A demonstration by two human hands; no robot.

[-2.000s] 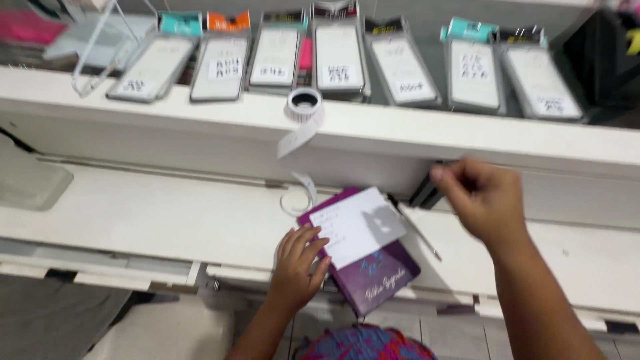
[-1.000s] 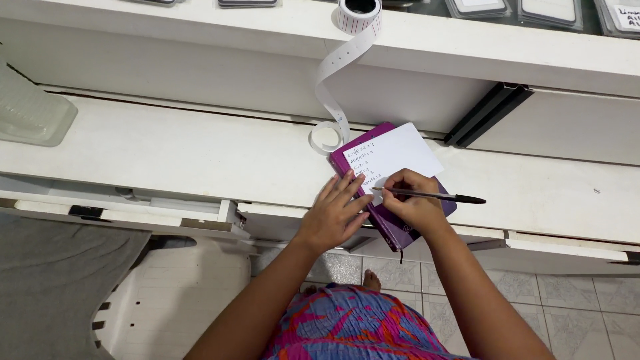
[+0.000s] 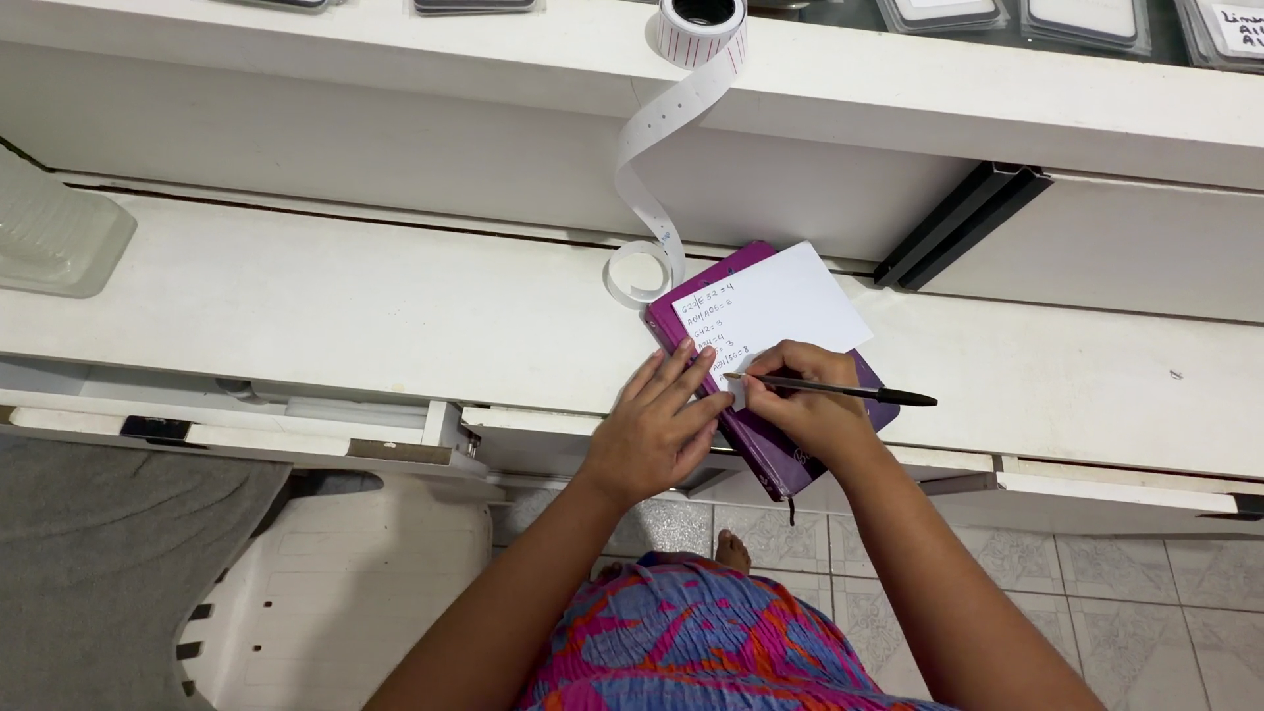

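Observation:
My right hand (image 3: pixel 815 400) holds a black pen (image 3: pixel 859 391), its tip on a white sheet of paper (image 3: pixel 780 301) that bears several handwritten lines. My left hand (image 3: pixel 657 425) lies flat with spread fingers on the sheet's lower left edge. Under the paper is a purple hardcover book (image 3: pixel 765 449) with a ribbon marker, lying tilted at the front edge of the white counter (image 3: pixel 395 316). A curling strip of white label tape (image 3: pixel 647 148) hangs from a roll (image 3: pixel 701 30) on the upper shelf, and its coiled end rests beside the book.
Several packaged items (image 3: pixel 1084 22) stand on the upper shelf. A translucent plastic container (image 3: pixel 59 227) sits at the counter's left. Below are partly open drawers (image 3: pixel 326 430), a white plastic chair (image 3: pixel 385 583) and a grey cloth (image 3: pixel 128 563). Black rails (image 3: pixel 963 227) run down the panel behind.
Two seconds ago my right hand was raised off the paper, with the pen lying by the book; one second ago it held the pen at the sheet. The view has tilted down.

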